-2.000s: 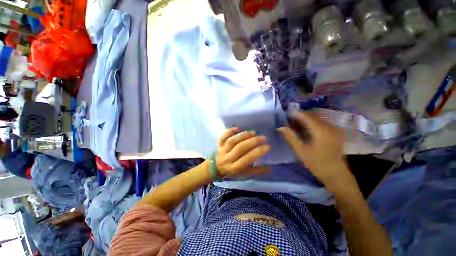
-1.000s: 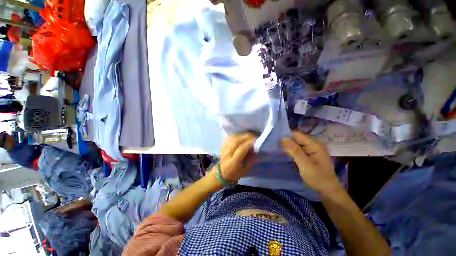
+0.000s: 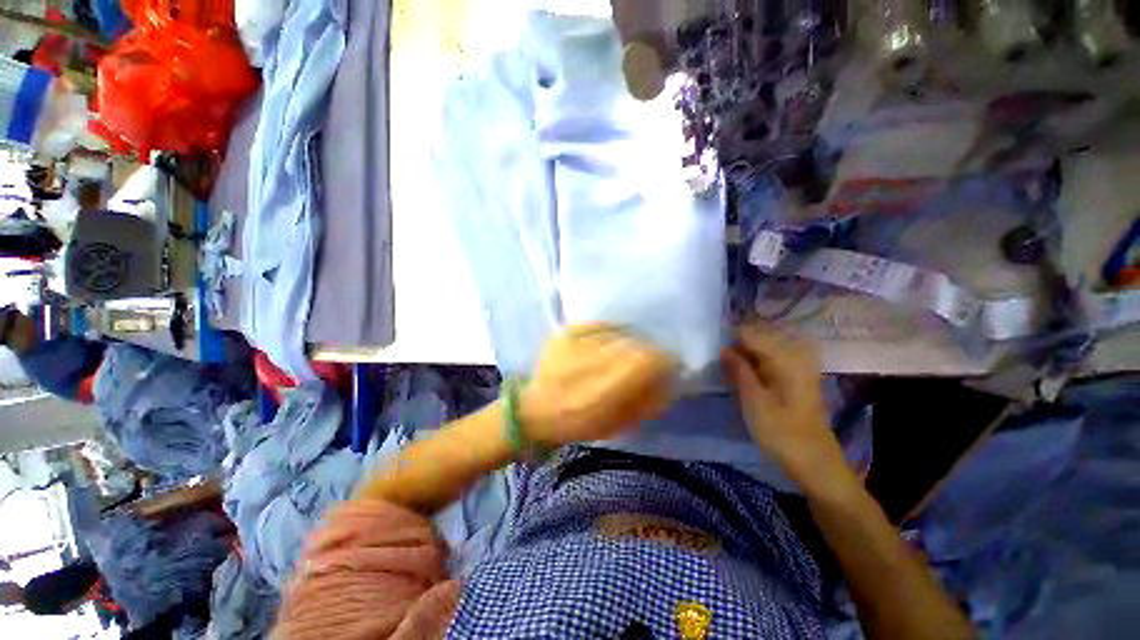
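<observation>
A light blue garment piece [image 3: 638, 238] lies on the pale machine table, runs up to the bright needle area and hangs over the front edge. My right hand [image 3: 775, 381] pinches its right edge near the table's front edge. My left hand [image 3: 598, 385] is blurred and lies over the piece's lower part; whether its fingers grip the cloth cannot be told. The machine [image 3: 738, 88] stands above and right of the piece, its needle area partly lost in glare.
A white printed label tape [image 3: 875, 275] lies right of the cloth. Pale blue strips [image 3: 285, 188] lie on grey cloth at left. A red-orange plastic bag [image 3: 173, 81] is upper left. Crumpled blue heaps [image 3: 175, 419] are at lower left, with more blue cloth [image 3: 1050, 500] at lower right.
The garment piece, folded up near my hands a second ago, now lies flatter along the needle side. My left hand has moved over its lower part. My right hand still pinches the edge.
</observation>
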